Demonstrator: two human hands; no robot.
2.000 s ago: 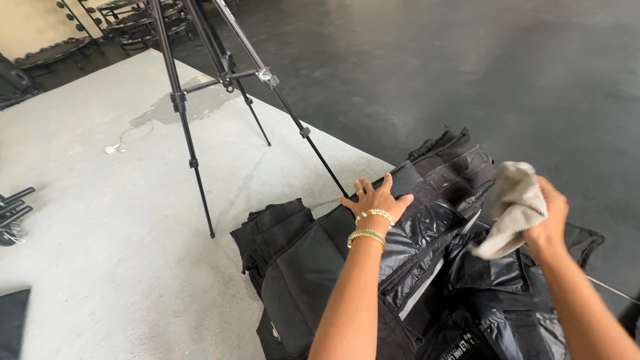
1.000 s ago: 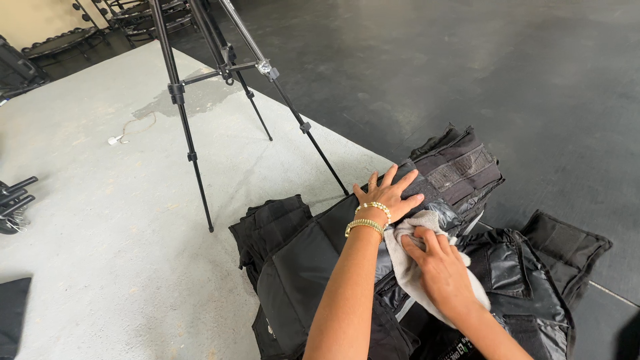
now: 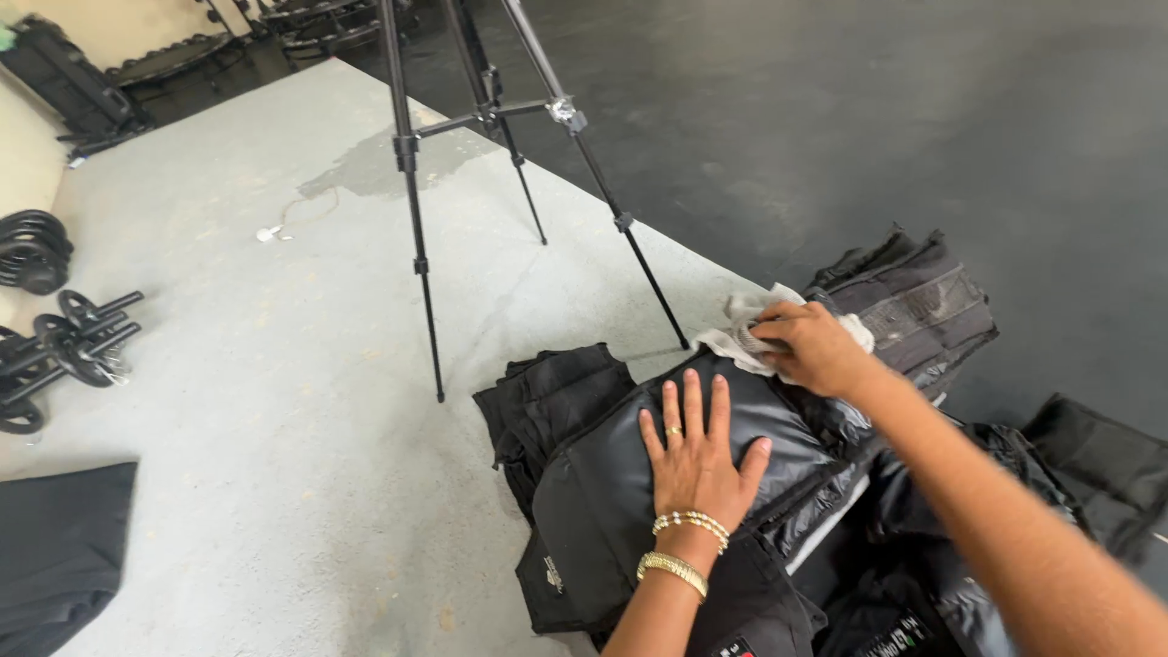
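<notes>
My left hand [image 3: 701, 456], with a ring and bracelets at the wrist, lies flat with spread fingers on a black padded item [image 3: 593, 484] with a shiny surface. Up and to the right of it, my right hand [image 3: 812, 347] grips a light grey cloth [image 3: 744, 333] against the top edge of the same item. Folded black fabric [image 3: 557, 392] lies at its left side. A worn black padded piece with a grey strip [image 3: 931, 310] extends to the right of the cloth. More black padded items [image 3: 958, 547] are piled below my right forearm.
A black tripod [image 3: 415, 210] stands on the pale raised floor behind the pile. Weight plates [image 3: 35, 251] and black metal equipment [image 3: 73, 342] are at the left. Dark cloth [image 3: 64, 547] lies at the lower left. A dark floor [image 3: 1031, 137] borders the pale one.
My right hand has brought the cloth down onto the black items, then up to the far edge. My left hand has moved back toward me along the padded surface.
</notes>
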